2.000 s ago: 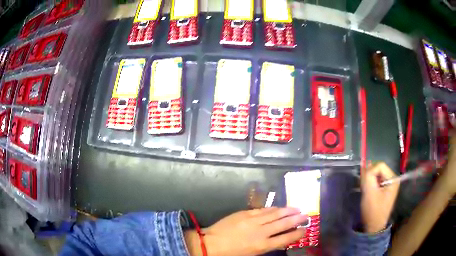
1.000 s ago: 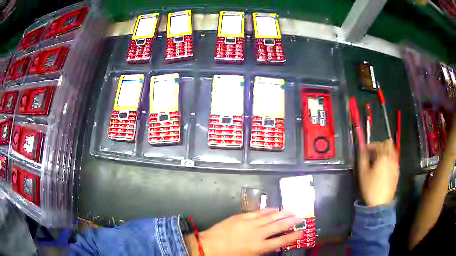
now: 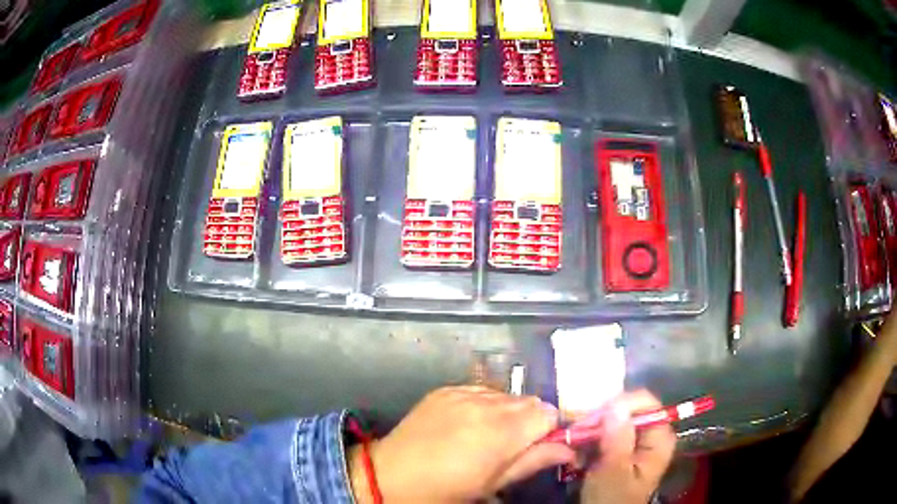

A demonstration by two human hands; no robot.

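A red keypad phone (image 3: 590,369) with a glowing white screen lies in front of me; its keys are mostly hidden by my hands. My right hand (image 3: 629,448) holds a slim red pen (image 3: 679,411) across the phone's lower part. My left hand (image 3: 467,438) is at the phone's left side, its fingertips at the pen's left end; whether they grip the pen or the phone is unclear. A small dark battery (image 3: 492,370) lies left of the phone, partly behind my left hand.
A clear tray (image 3: 359,301) holds lit phones and one phone back (image 3: 634,217) with open bay. A tall tray stack (image 3: 108,256) stands left. Pens (image 3: 739,261) and a dark battery (image 3: 734,116) lie right. Another person's arm (image 3: 851,418) is at the right edge, near another tray.
My right hand has moved from the pens at the right down to the phone, now with a red pen. My left hand has shifted slightly and its fingers are more bent.
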